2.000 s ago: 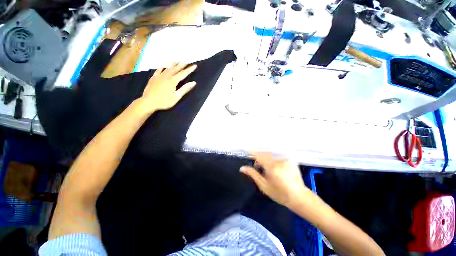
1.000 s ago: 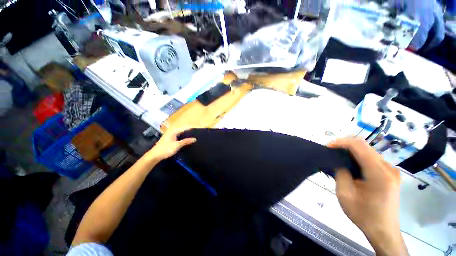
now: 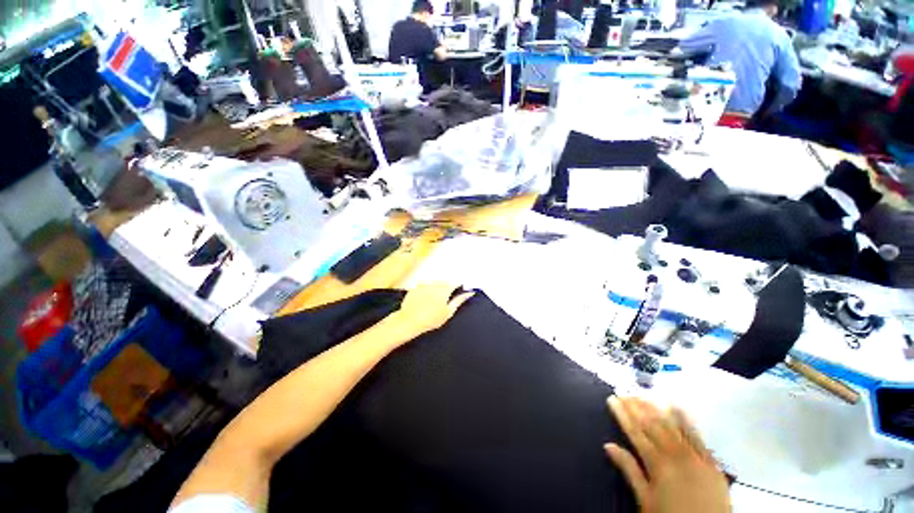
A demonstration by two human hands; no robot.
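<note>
A large black garment panel (image 3: 481, 401) lies over the front of the white table and hangs off its near edge. My left hand (image 3: 431, 306) rests on the panel's far edge, fingers pointing right. My right hand (image 3: 666, 451) lies on the panel's right edge, fingers slightly apart. The sewing machine's needle area (image 3: 641, 351) is just beyond my right hand, with no cloth seen under it. A black strip (image 3: 770, 326) is draped over the machine arm, beside a tan wooden handle (image 3: 822, 379).
A black phone (image 3: 366, 258) lies on brown cardboard (image 3: 426, 263). Another machine (image 3: 256, 205) stands left. Black cloth (image 3: 722, 215) lies behind my machine. A blue crate (image 3: 75, 401) and wooden-topped stool (image 3: 130, 383) stand at lower left. Two people (image 3: 747, 55) (image 3: 414, 38) sit beyond.
The panel, raised between both hands a second ago, is now spread flatter over the table. My right hand has lowered onto its right edge. The view has tilted up.
</note>
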